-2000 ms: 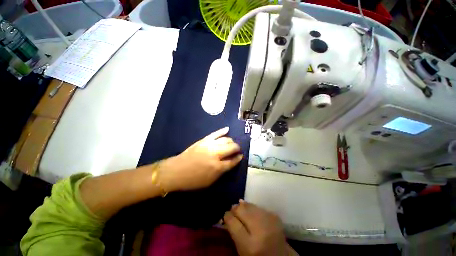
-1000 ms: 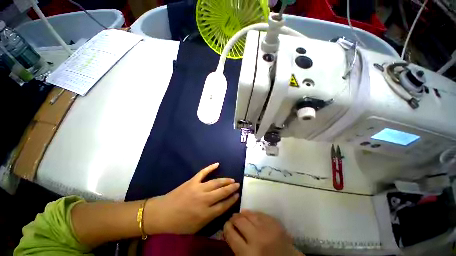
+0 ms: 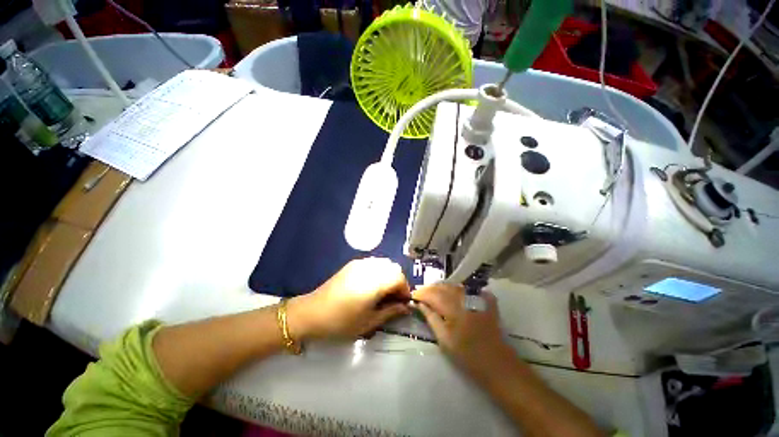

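The dark navy cut panel [image 3: 312, 226] lies flat left of the needle, running back past the sewing lamp [image 3: 371, 207]. Its near edge is under my hands. My left hand [image 3: 363, 299] pinches the cloth's near edge just in front of the presser foot [image 3: 429, 271]. My right hand [image 3: 457, 317] is beside it, fingertips meeting the left ones at the same edge; it is slightly blurred. What exactly the right fingers pinch is hidden. The white lockstitch machine [image 3: 547, 196] stands over the needle area.
Red thread snips [image 3: 580, 333] lie on the bed, right of my right hand. A green-yellow fan [image 3: 410, 72] stands behind the machine. A paper sheet [image 3: 162, 124] and cardboard [image 3: 73, 226] lie left. Ruler marks [image 3: 299, 420] run along the front edge. Pale blue tubs [image 3: 137, 49] stand behind.
The panel has moved back, and its near end now lies on the table by the needle. Both hands have moved forward to the presser foot and come together. The view has shifted.
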